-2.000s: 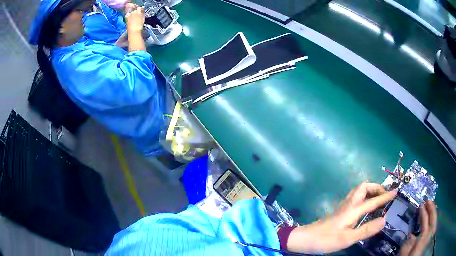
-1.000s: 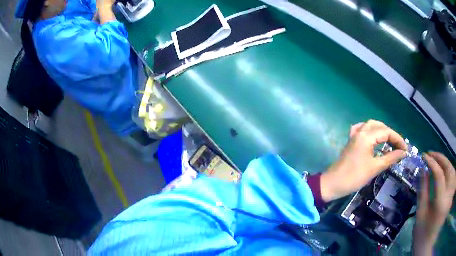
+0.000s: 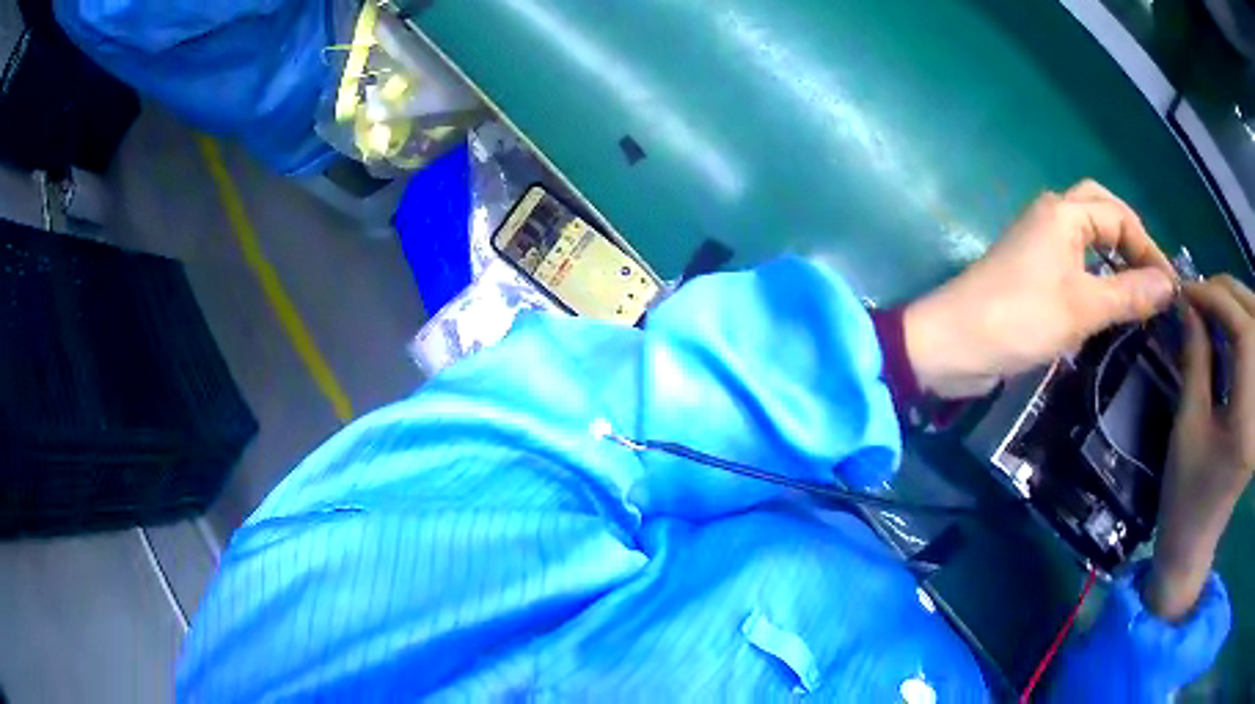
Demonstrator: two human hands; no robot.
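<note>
The device unit [image 3: 1101,426] lies on the green bench at the right, its black core and a looped thin cable showing between my hands. My left hand [image 3: 1074,296] is at the unit's far end, thumb and fingertips pinched together on something small that I cannot make out. My right hand [image 3: 1218,371] rests along the unit's right side, its fingertips close to my left fingertips. The main board is almost wholly hidden by my fingers. A red lead [image 3: 1060,635] hangs from the near end. A black lead [image 3: 771,475] crosses my sleeve to a small light tip.
A lit phone [image 3: 575,257] lies on a clear bag [image 3: 475,323] at the bench edge. A bag with yellow pieces [image 3: 392,117] hangs beside a person's blue smock [image 3: 227,69]. A black crate-like stack [image 3: 103,385] stands left. A metal-edged line [image 3: 1149,69] curves behind.
The view has swung down, so bench, phone and neighbour sit higher in it. My hands have shifted to the unit's far end and come closer together. The red lead now shows.
</note>
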